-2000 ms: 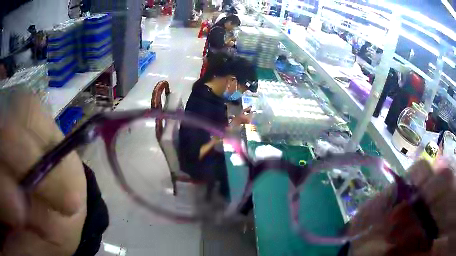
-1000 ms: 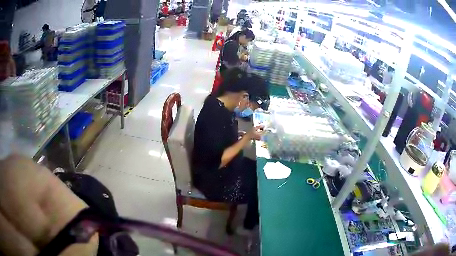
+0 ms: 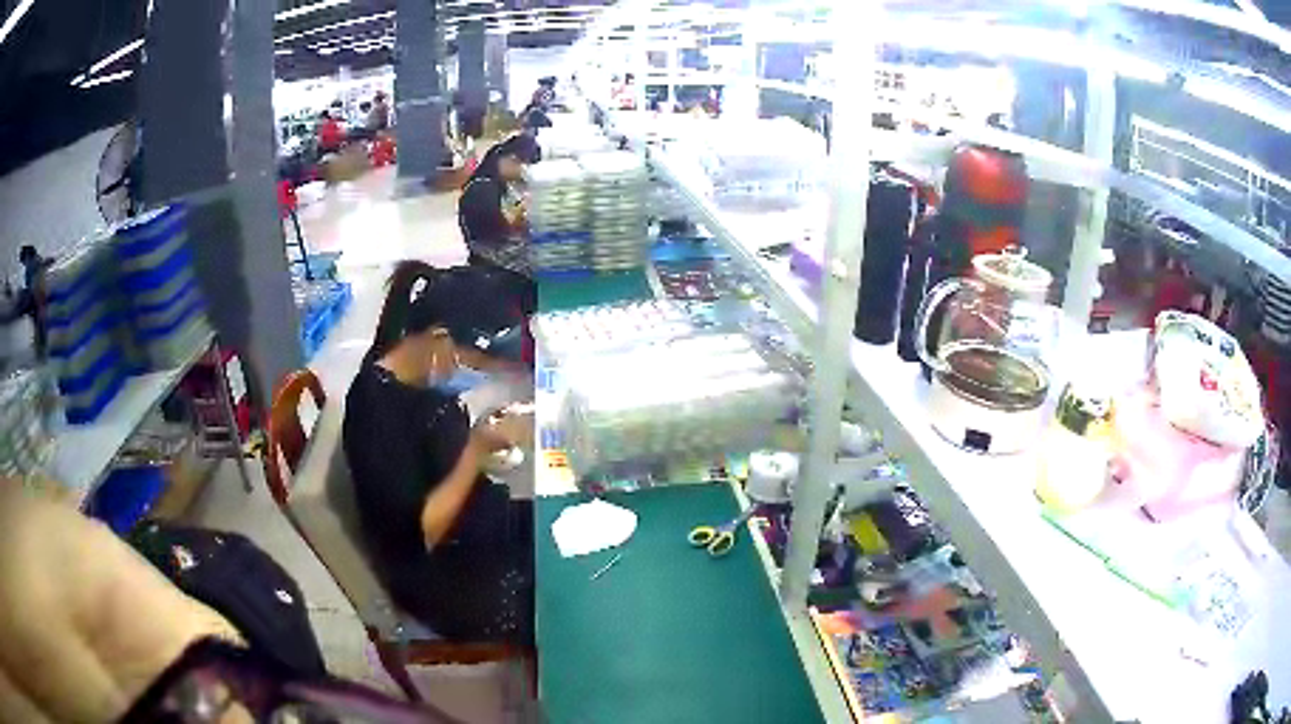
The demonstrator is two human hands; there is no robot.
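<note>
My left hand (image 3: 99, 622) is large and blurred at the lower left edge, partly cut off. It holds the eyeglasses (image 3: 241, 690), whose dark purplish frame shows along the bottom edge, also cut off. The lenses cannot be made out. My right hand is not in view. Yellow-handled scissors (image 3: 719, 536) and a white wipe (image 3: 596, 526) lie on the green bench mat (image 3: 666, 637) in front of me.
A seated person in black (image 3: 425, 467) works at left of the bench beside stacked clear trays (image 3: 666, 403). A glass kettle (image 3: 991, 354) stands on the right shelf (image 3: 991, 523), behind a white post (image 3: 833, 325). Blue trays (image 3: 156, 283) are stacked far left.
The eyeglasses have gone from across the view to the bottom edge, and my right hand has left the picture. The view has turned right, showing more of the shelf.
</note>
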